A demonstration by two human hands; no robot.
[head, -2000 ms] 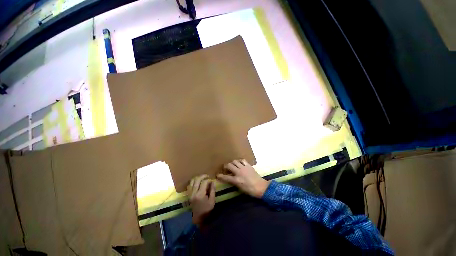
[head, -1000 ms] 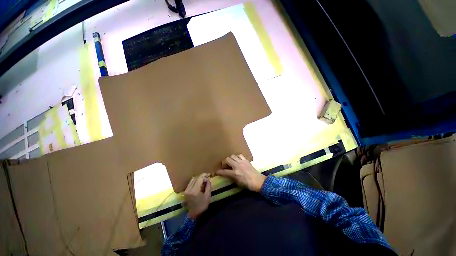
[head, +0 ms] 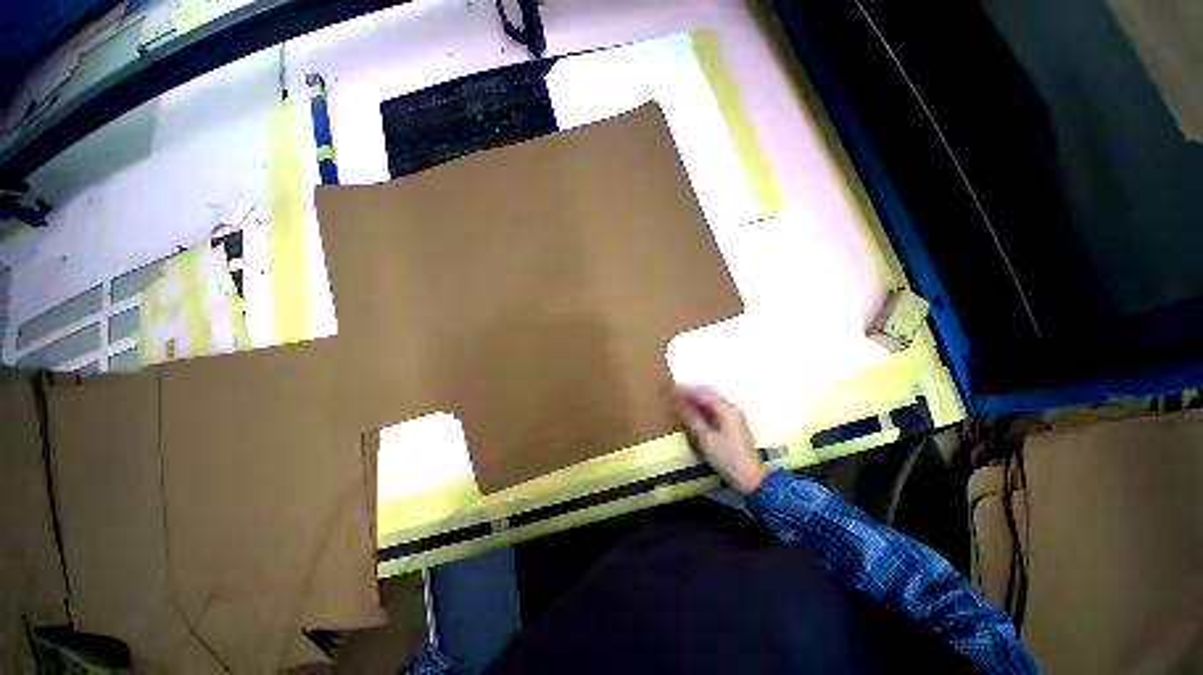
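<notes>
A brown cut panel (head: 528,290) with notched corners lies flat on the pink-white bed (head: 818,264), its lower edge along the yellow-taped front strip. My right hand (head: 716,435) is at the panel's lower right corner, its fingertips at the edge; whether they pinch the panel is not clear. My left hand is out of the picture; only a bit of blue checked sleeve shows at the bottom edge. A black work opening (head: 468,116) shows above the panel's upper edge.
A brown panel stack (head: 238,488) lies at the bed's lower left, and another stack (head: 1121,528) at the right. A small yellowish block (head: 898,321) sits near the bed's right corner. A blue taped strip (head: 322,129) is at upper left. The black-blue machine side (head: 1042,198) borders the right.
My left hand has left the panel's lower edge and gone out of the picture. My right hand has moved right to the panel's corner. The view has shifted slightly.
</notes>
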